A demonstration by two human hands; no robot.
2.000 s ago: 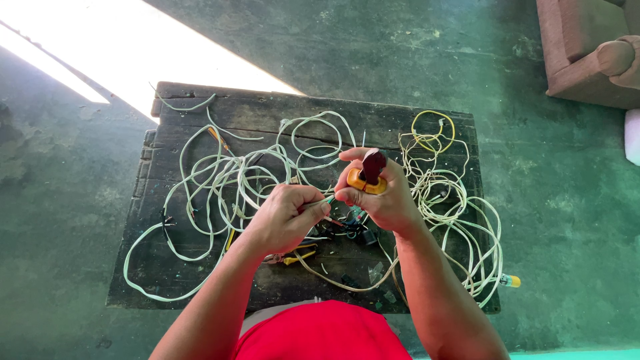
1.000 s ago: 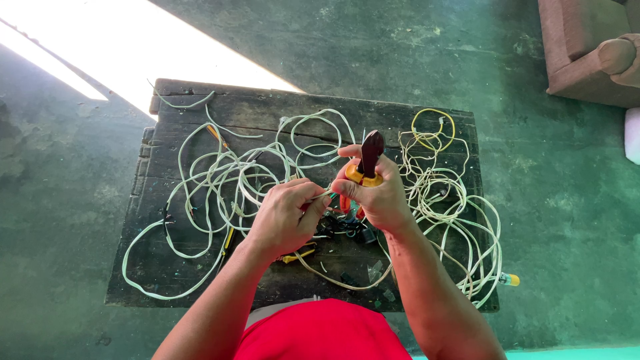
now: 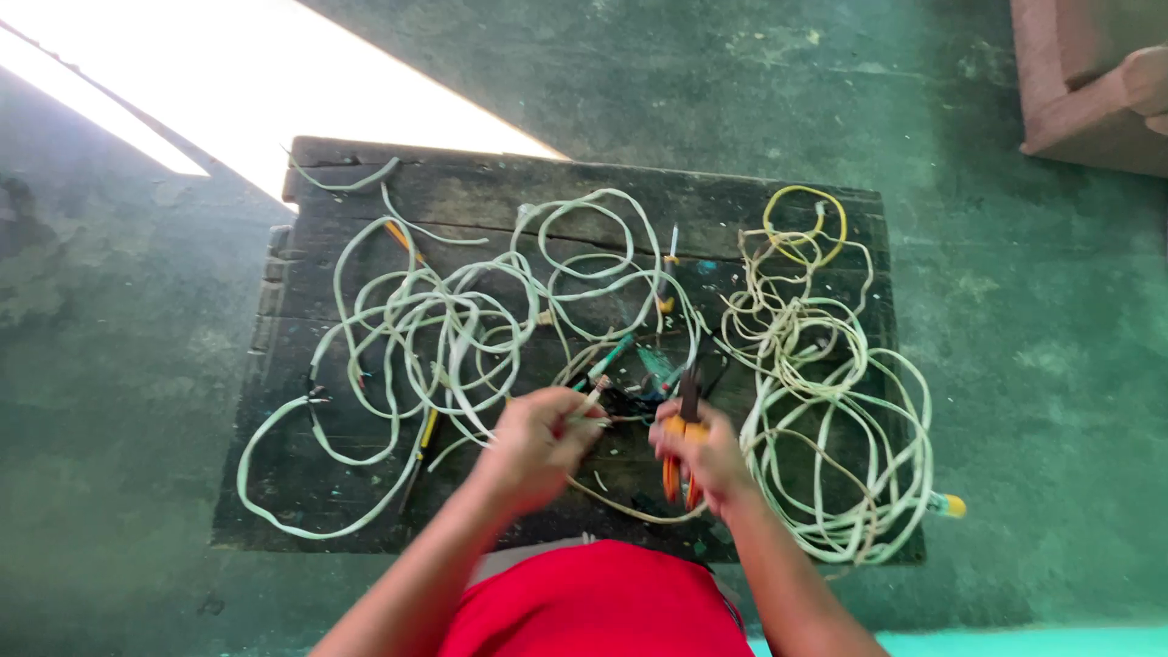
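Note:
My left hand (image 3: 546, 447) holds the end of a white cable (image 3: 593, 398) between thumb and fingers, with a reddish tip showing. To its right, my right hand (image 3: 707, 456) grips pliers (image 3: 690, 401) with orange and yellow handles, their dark jaws pointing away from me. The two hands are apart. Between and beyond them lie dark small pieces (image 3: 634, 400) and a green item (image 3: 610, 358), partly hidden. Coiled white cables (image 3: 456, 319) spread over the left half of the dark wooden table (image 3: 584, 529).
More tangled cable (image 3: 803, 356) lies on the right, below a yellow cable loop (image 3: 845, 219). A screwdriver (image 3: 668, 283) lies near the middle, a yellow-and-black tool (image 3: 426, 433) at left. A yellow-capped item (image 3: 951, 505) sticks out past the right edge. An armchair (image 3: 1077, 109) stands at upper right.
My hands have moved apart and nearer to me; before, they met over the table's middle. The right hand has turned, so the pliers' handles now show below it.

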